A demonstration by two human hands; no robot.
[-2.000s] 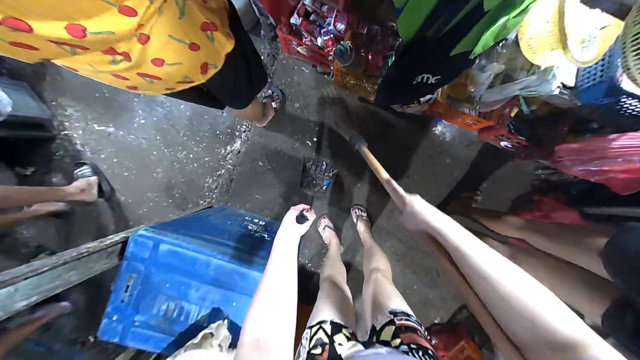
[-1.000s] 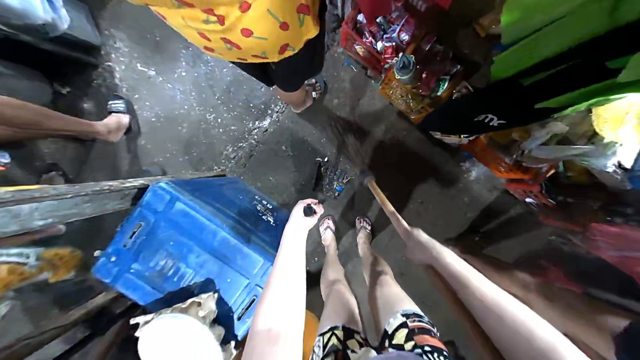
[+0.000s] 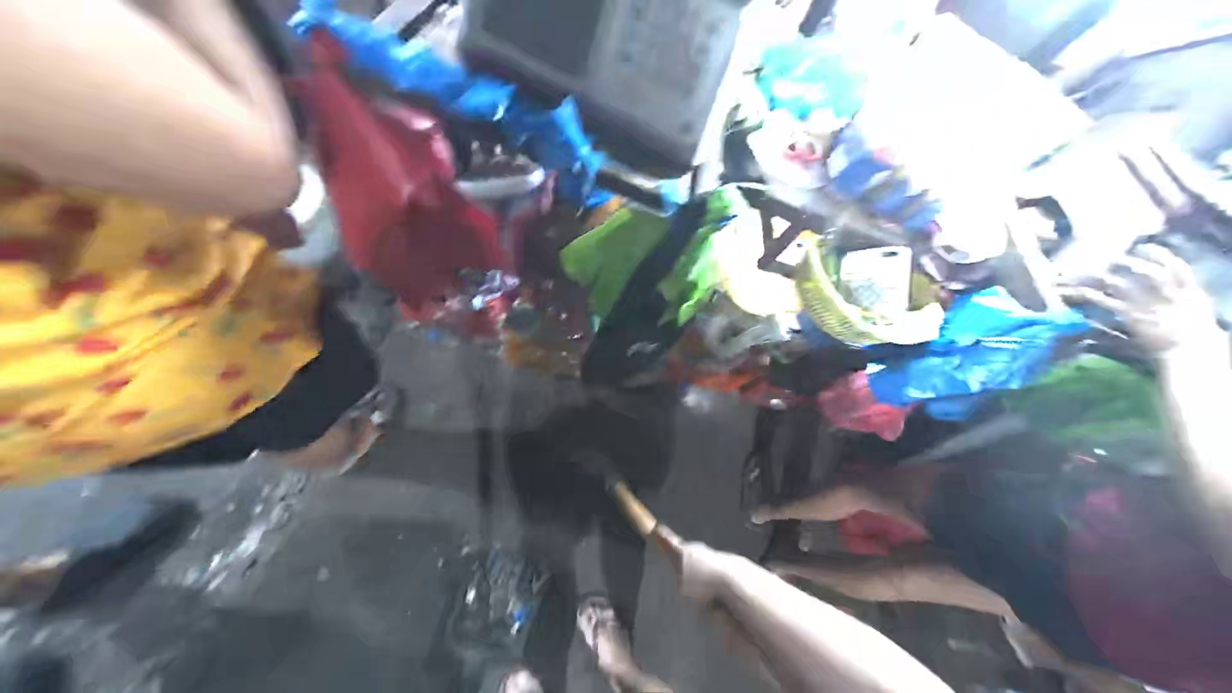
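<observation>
My right hand (image 3: 701, 570) grips a wooden broom handle (image 3: 635, 510). The handle slants up and left to a blurred, dark broom head over the grey floor. A pile of litter (image 3: 500, 587) with a small blue piece lies on the floor left of the handle, close to my sandalled foot (image 3: 599, 616). My left hand does not show in this view. The whole frame is smeared by motion, so fine detail is lost.
At left stands a person in a yellow patterned garment (image 3: 144, 337). Another person sits or crouches at right, one hand (image 3: 1145, 289) over the goods. Red bags (image 3: 404, 202), a yellow basket (image 3: 837, 308) and blue plastic (image 3: 982, 351) line the far side.
The view has swung up and to the right; the blue crate and my left hand are out of sight. My right hand keeps its hold on the broom handle.
</observation>
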